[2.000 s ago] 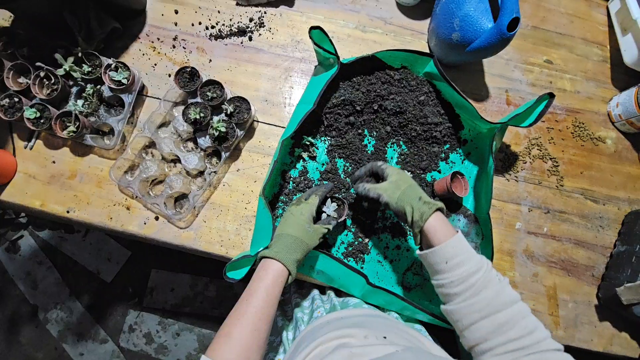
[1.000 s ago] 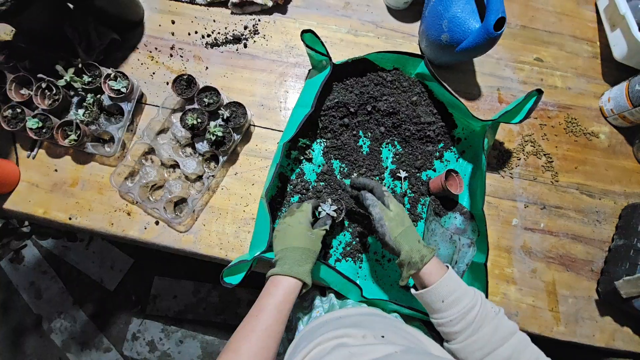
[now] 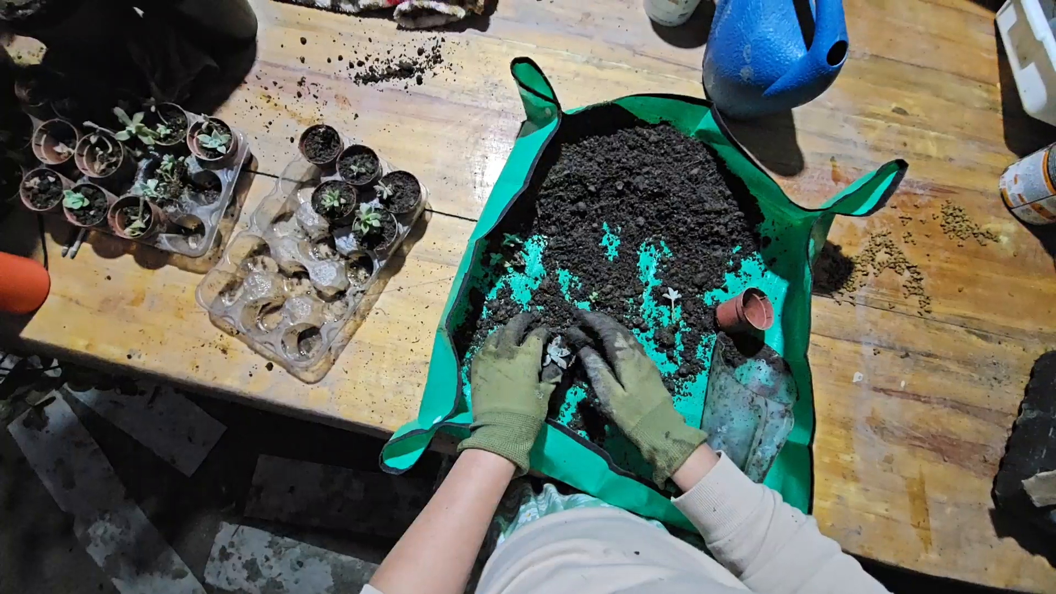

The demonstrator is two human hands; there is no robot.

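My left hand point(image 3: 511, 375), in a soiled green work glove, is closed around a small potted succulent point(image 3: 557, 353); its pale rosette shows, while the pot is mostly hidden. My right hand point(image 3: 623, 375), gloved alike, has its fingertips in the potting soil at the plant's right side; whether they grip anything is hidden. Both are over a green potting mat point(image 3: 470, 289) with raised corners. Dark soil point(image 3: 643, 181) is heaped behind them. A small pale plant cutting point(image 3: 671, 295), an empty brown pot point(image 3: 745, 311) and a dirty translucent scoop point(image 3: 751, 404) lie to the right.
Two clear plastic trays stand at the left, the nearer tray point(image 3: 318, 268) with several potted succulents point(image 3: 332, 200), the farther point(image 3: 235, 177) with more. A blue watering can point(image 3: 763, 62) is behind the mat. An orange object point(image 3: 21, 283) lies at the left; a labelled can point(image 3: 1031, 186) stands right.
My right hand has moved closer to the plant in my left hand. The pale cutting lying on the mat and the scoop show more fully than two seconds ago.
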